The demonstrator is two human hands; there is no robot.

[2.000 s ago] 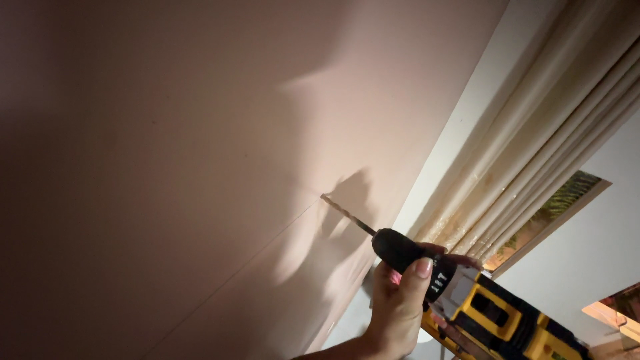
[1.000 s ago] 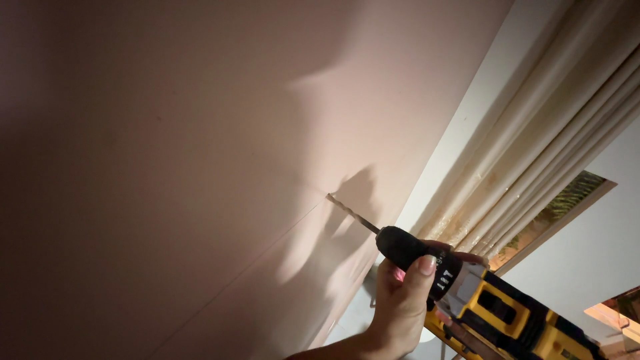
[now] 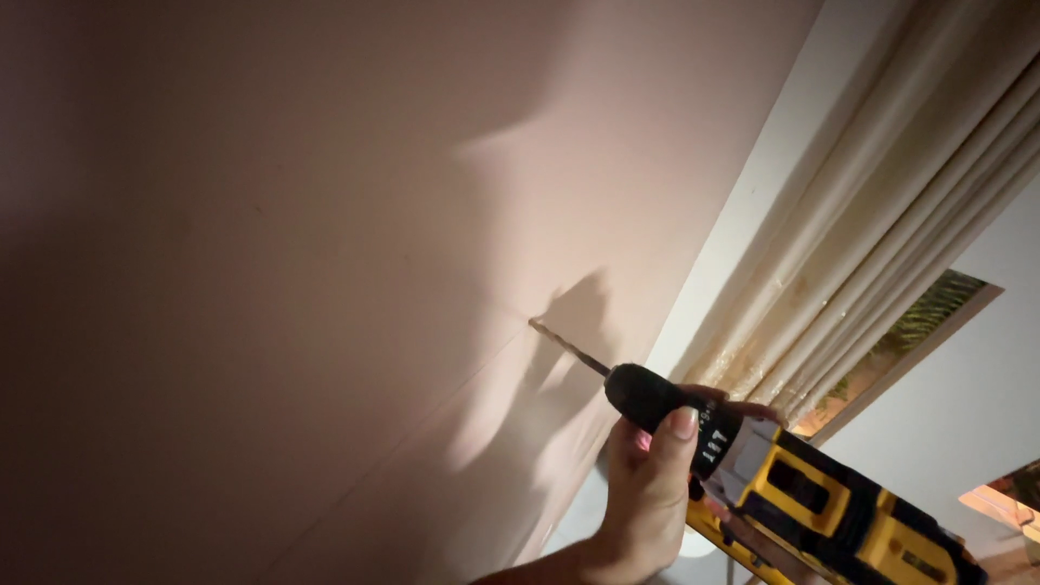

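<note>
A yellow and black cordless drill (image 3: 845,496) points up and left at a pink wall (image 3: 366,244). Its twist drill bit (image 3: 569,345) meets the wall at a small mark, where a thin line on the surface ends. My left hand (image 3: 654,487) grips the front of the drill around the collar behind the black chuck (image 3: 646,396), thumb on top and fingers behind. Only part of my right hand (image 3: 772,552) shows, beneath the drill body on the handle side; most of it is hidden by the tool.
Long cream curtains (image 3: 861,236) hang at the right, beside the wall's edge and a pale adjoining surface. Beyond them are a framed picture with leafy shapes (image 3: 910,333) and part of another picture (image 3: 1016,496) on a pale wall. Shadows of the hand and drill fall around the bit.
</note>
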